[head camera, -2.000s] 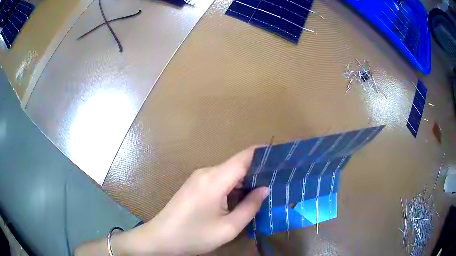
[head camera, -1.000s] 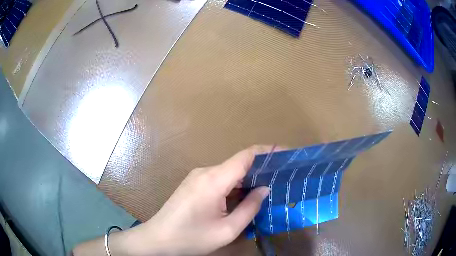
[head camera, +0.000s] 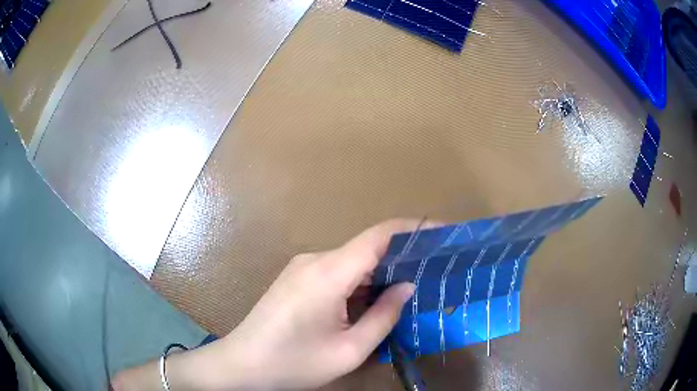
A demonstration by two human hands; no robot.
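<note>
My left hand (head camera: 321,313) comes in from the lower left and grips the left edge of a solar cell string (head camera: 458,282) between thumb and fingers, above the bench. The string's strips are bent at angles to each other, dark grey-blue above and bright blue at the lower part, with silvery lines across and wire ends sticking out. A dark rod-like tool, perhaps a soldering iron (head camera: 406,368), shows at the bottom edge beside the string's lower left part. Its tip is hard to make out. My right hand is not in view.
A dark cell string (head camera: 428,19) lies at the top. A blue tray (head camera: 657,88) holding cells is top right. A spiky wire clump (head camera: 565,109), narrow cell piece (head camera: 646,162), orange-brown scrap (head camera: 675,198) and ribbon heap (head camera: 646,336) lie right. A dark crossed wire (head camera: 159,23) is upper left.
The dark tool shows more clearly at the bottom edge, beside the string. The left hand and string have barely moved. The view has shifted slightly.
</note>
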